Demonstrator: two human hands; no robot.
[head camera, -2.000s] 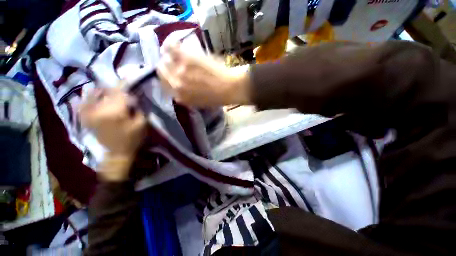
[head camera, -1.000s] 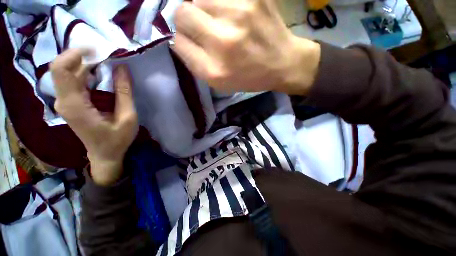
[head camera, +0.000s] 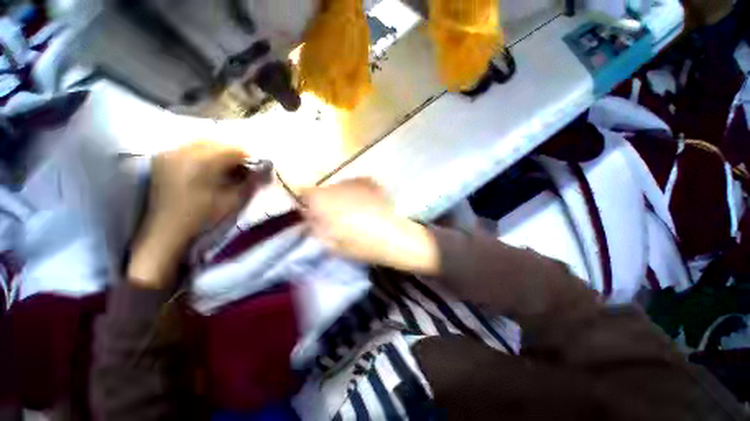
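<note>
The pale grey-white and maroon garment piece (head camera: 255, 316) lies bunched at the table's near edge and hangs over it. My left hand (head camera: 193, 189), blurred, is closed on the garment's edge, left of the bright lamp glow. My right hand (head camera: 362, 215), also blurred, holds the garment's edge at its fingertips, right of my left hand. A thin dark line runs between the two hands. The sewing machine head (head camera: 189, 53) is above my hands. The needle area is washed out by glare.
Two orange-yellow tassels (head camera: 335, 62) hang under the machine arm. Black scissor loops (head camera: 493, 72) lie behind the right tassel. A teal tray (head camera: 607, 51) sits at the white table's (head camera: 493, 136) right end. Pale garments with maroon stripes (head camera: 592, 210) are piled at the right.
The view has shifted, bringing the machine head, tassels and glow into sight. My hands have moved from the raised, spread garment to its edge near the lamp glow. The garment now lies lower.
</note>
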